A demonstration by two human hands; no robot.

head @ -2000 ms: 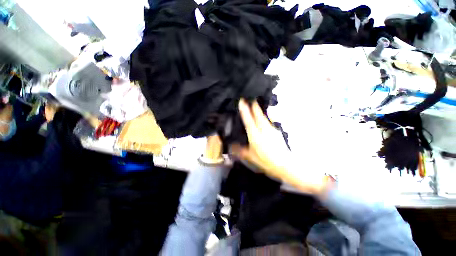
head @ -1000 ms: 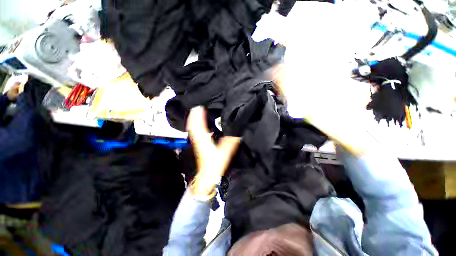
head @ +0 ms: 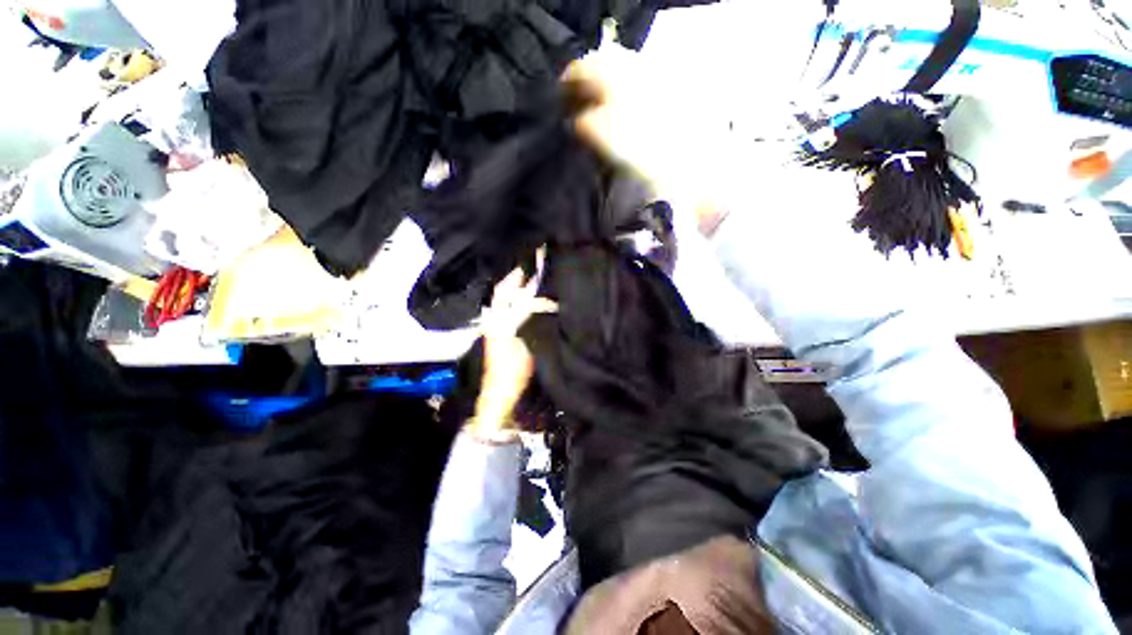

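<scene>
Black fabric pieces (head: pixel 596 298) run from the table's near edge down over my lap. A large black garment pile (head: pixel 323 112) lies behind them at the back left. My left hand (head: pixel 509 341) is at the left side of the fabric by the table edge, fingers against the cloth; its hold is unclear. My right hand (head: pixel 593 106) reaches far forward to the upper part of the black fabric. It is blurred, and its fingers are partly lost in the cloth and glare.
A tied bundle of thin black strips (head: pixel 906 186) lies right, beside an orange-handled tool (head: pixel 961 232). A sewing machine (head: pixel 1012 112) stands at right. Cardboard (head: pixel 267 292), red-handled tools (head: pixel 176 295) and a vented machine housing (head: pixel 102 189) are left. Blue crates (head: pixel 261 407) sit below.
My right hand has moved forward and left, farther up the fabric. My left hand stays near the table edge. More fabric now lies over my lap than two seconds ago, and the view has shifted.
</scene>
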